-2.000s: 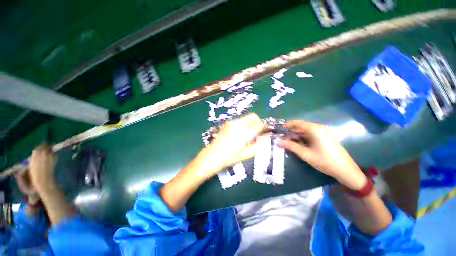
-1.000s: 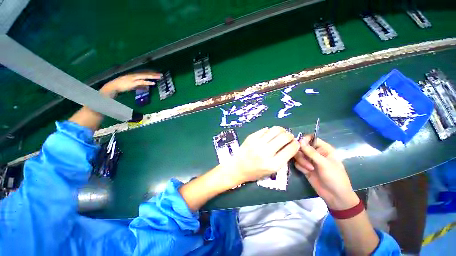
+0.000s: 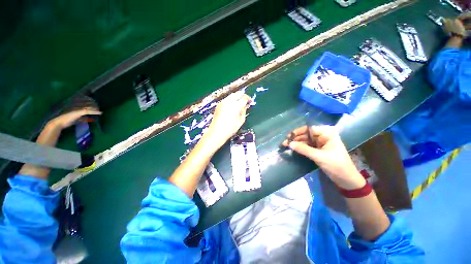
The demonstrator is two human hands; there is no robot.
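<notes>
Two silver-white phone frames lie on the dark-green bench in front of me; one frame (image 3: pixel 246 164) is fully in view, and the other frame (image 3: pixel 210 186) is partly behind my left forearm. My left hand (image 3: pixel 231 114) is over the loose small white pieces (image 3: pixel 195 129) near the rail, fingertips at their right end. Whether it grips a piece cannot be told. My right hand (image 3: pixel 321 148) is raised right of the frames, with a slim dark tool (image 3: pixel 287 143) between its fingers, small and blurred.
A blue bin (image 3: pixel 335 107) with white strips stands at the right, beside more phone frames (image 3: pixel 385 64). The worn rail (image 3: pixel 279 61) borders the conveyor (image 3: pixel 191 62), which carries spaced frames. A person's arm (image 3: pixel 49 135) reaches over the belt at left; another person's hand is at far right.
My view has shifted to the right. My left hand has moved from beside my right hand at the frames out to the white pieces. My hands are now apart, and both frames are more exposed.
</notes>
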